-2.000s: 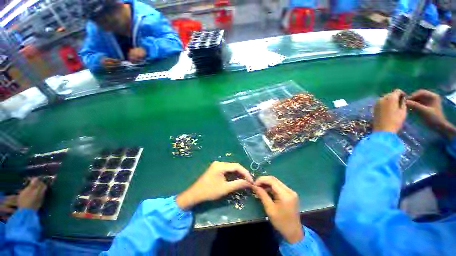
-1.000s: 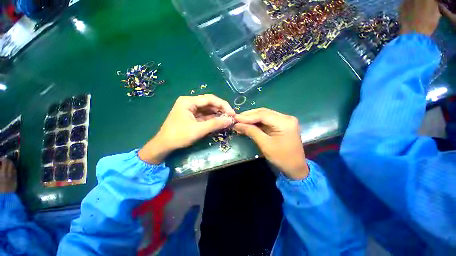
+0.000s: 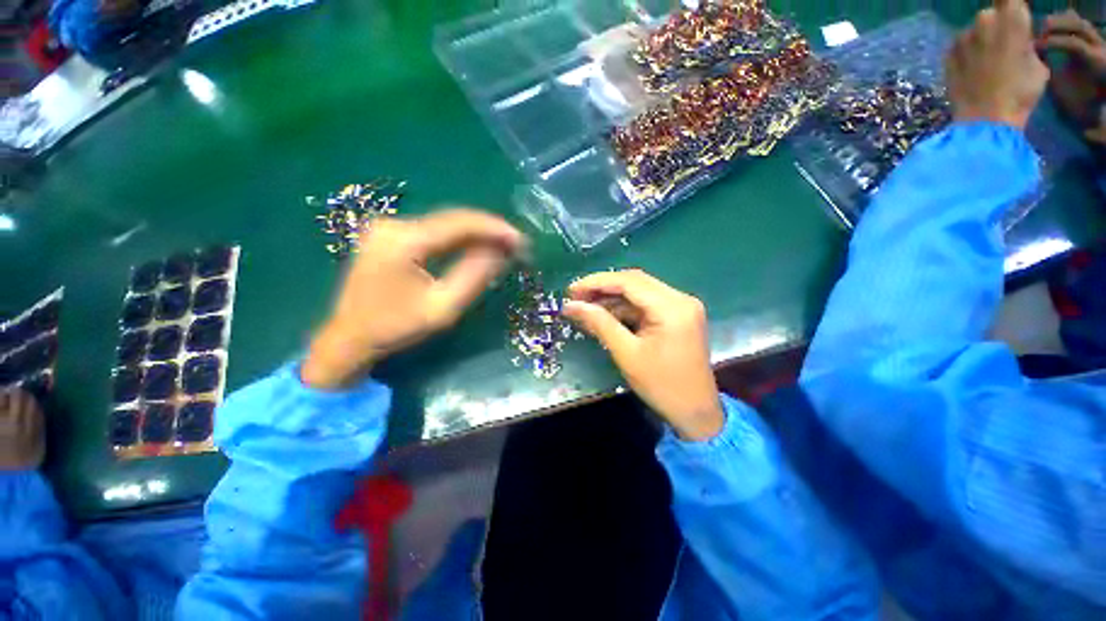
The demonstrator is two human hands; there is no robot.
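A working pile of tiny dark, silver and gold parts [image 3: 537,330] lies near the bench edge. My left hand [image 3: 418,281] is above and left of this pile, blurred, with thumb and index finger bent towards each other. A small greyish spot shows at its fingertips, too blurred to name. My right hand [image 3: 643,334] is at the right side of the pile, thumb and index tips close together. Whether a tiny part is between them cannot be made out. A second pile of similar parts [image 3: 354,216] lies farther left, partly behind my left hand.
A clear compartment tray [image 3: 580,206] holds a copper-red and gold heap [image 3: 728,103]. Another clear tray [image 3: 837,194] with dark parts lies under a neighbour's hands [image 3: 997,67]. A card of dark discs [image 3: 174,346] lies left. Another person's hand [image 3: 18,427] is at the left edge.
My hands were together over the working pile and are now apart. My left hand has moved left and up, towards the second pile. My right hand has stayed nearly in place.
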